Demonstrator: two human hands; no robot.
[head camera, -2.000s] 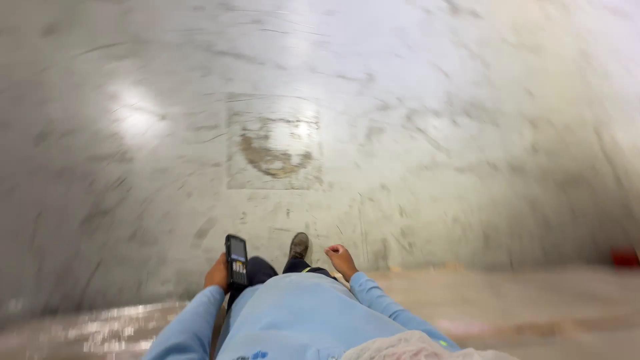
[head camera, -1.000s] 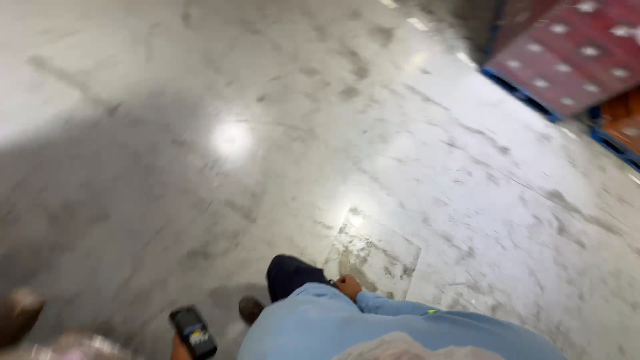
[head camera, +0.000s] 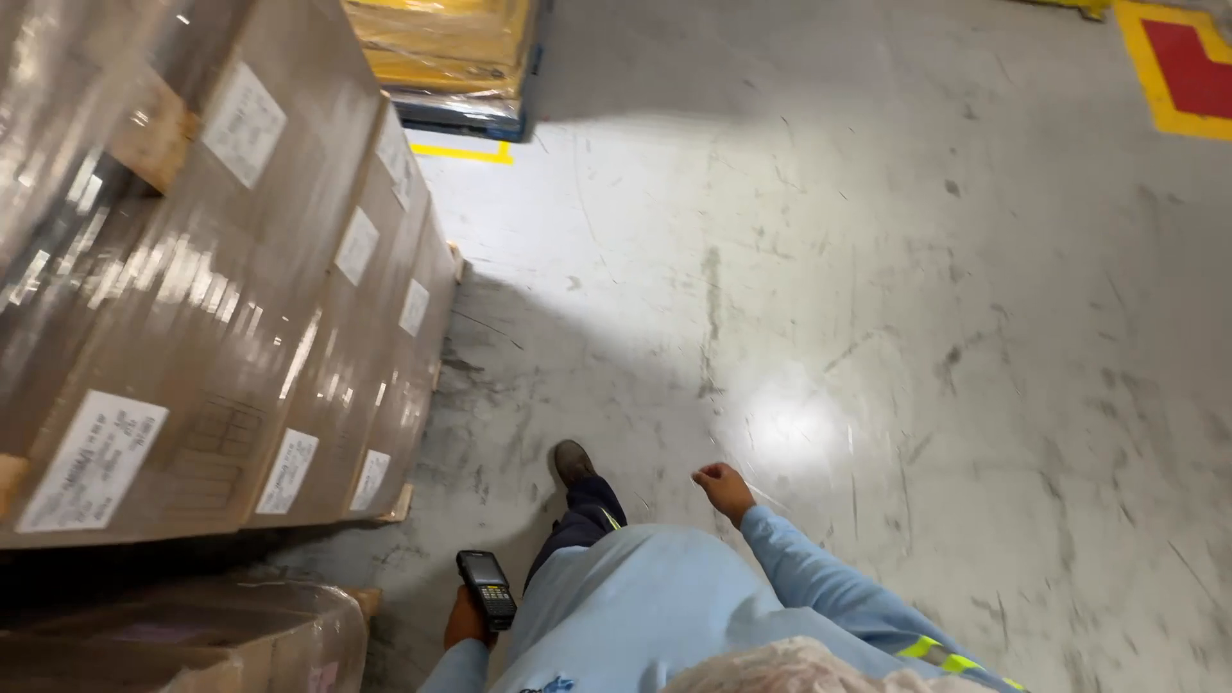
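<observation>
My left hand (head camera: 465, 618) is closed around a black handheld mobile computer (head camera: 488, 589) with a small screen and a keypad, low and left of my body. My right hand (head camera: 727, 489) hangs in front of me at the right with its fingers curled inward; nothing shows in it, and whether the fingers fully close is hard to tell. A brown shoe (head camera: 574, 462) and one dark trouser leg (head camera: 587, 515) show between the two hands.
Film-wrapped cartons (head camera: 231, 385) with paper labels are stacked high on the left. Another wrapped load (head camera: 289, 635) stands lower left. A yellow wrapped load sits on a blue pallet (head camera: 462, 120) ahead. Red and yellow floor marking (head camera: 1126, 58) lies upper right on the concrete floor (head camera: 866, 241).
The view has swung a lot; stacked cartons now fill the left side. The handheld computer stays in my left hand. The square floor patch and red load from earlier are out of view.
</observation>
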